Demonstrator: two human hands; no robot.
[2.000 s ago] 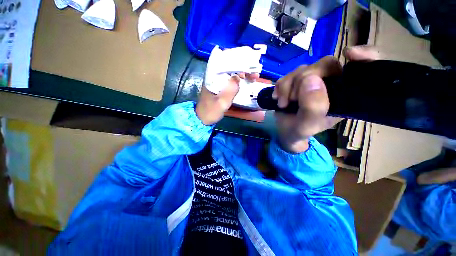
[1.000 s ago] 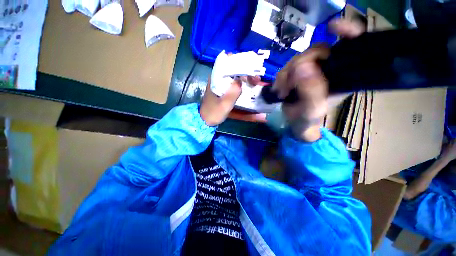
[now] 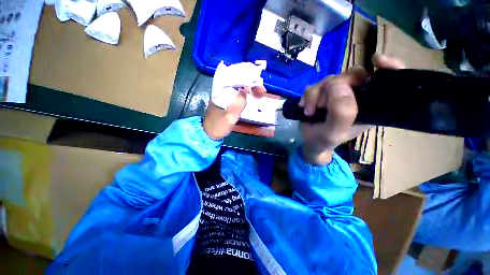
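Observation:
My left hand (image 3: 223, 118) holds a glossy white plastic housing (image 3: 236, 77) above the bench edge. A white block fixture (image 3: 260, 111) on a reddish-brown base plate (image 3: 252, 129) sits just beside and partly under my left hand. My right hand (image 3: 329, 110) grips a thick black electric screwdriver (image 3: 424, 101), held roughly level and pointing left. Its tip is close to the right side of the white fixture; whether it touches cannot be told. No screw can be made out at the tip.
A silver-grey screw feeder (image 3: 296, 37) sits in a blue tray (image 3: 204, 48). White pointed shells (image 3: 157, 41) lie on a cardboard sheet (image 3: 102, 75) at left. Stacked cardboard (image 3: 419, 161) stands at right. A printed sheet (image 3: 16, 53) lies far left. Blue clothing of another person (image 3: 451, 209) shows at lower right.
My right hand and the screwdriver moved right, level and blurred, between the earlier frames, and are now steadier with the tip slightly off the fixture. My left hand still holds the housing. The view has shifted.

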